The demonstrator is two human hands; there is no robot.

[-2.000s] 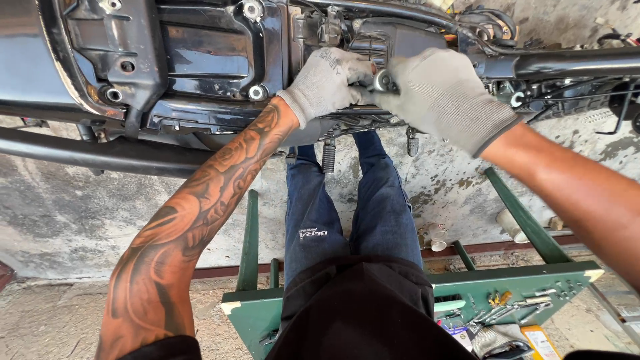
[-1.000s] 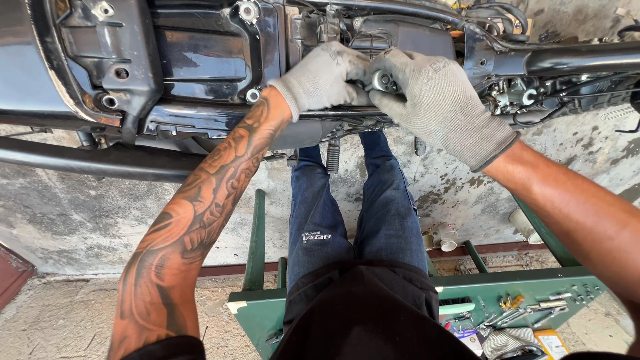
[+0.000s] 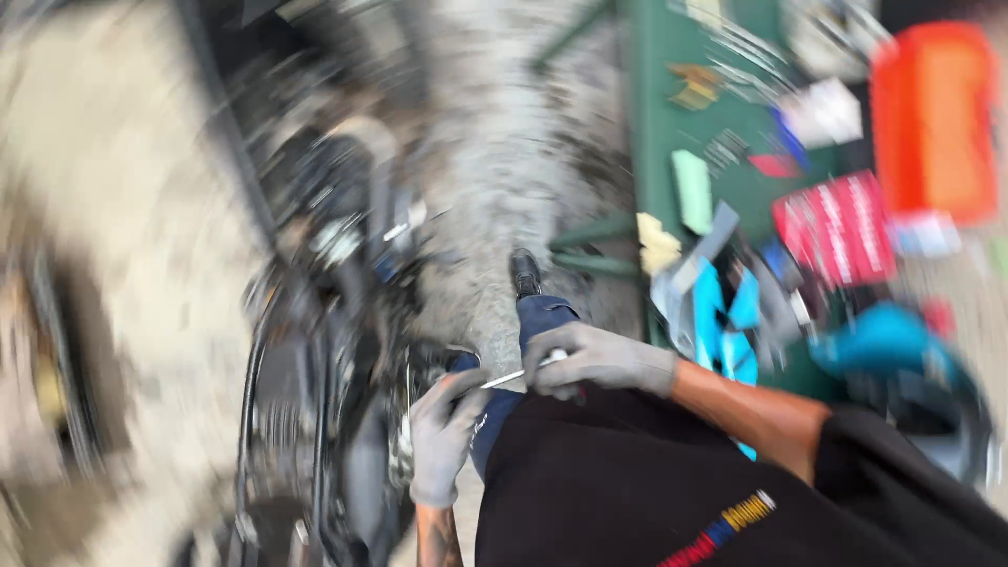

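Note:
My right hand, in a grey glove, is closed around a metal hand tool whose rounded end shows between the fingers. A thin bright shaft runs from it to my left hand, also gloved in grey. The left fingertips are at the far end of this shaft; blur hides whether they pinch it. Both hands are in front of my dark shirt, above my legs. To the left of them lies a partly stripped motorcycle, its frame and cables blurred.
On the right stands a green metal workbench. It bears wrenches, a red-orange case, a red package, turquoise-and-grey items and a mint-green object. A bench leg reaches toward my shoe.
Both hands have left the motorcycle and are now in front of my body, with the shaft between them. The view has turned strongly, bringing more of the workbench into sight.

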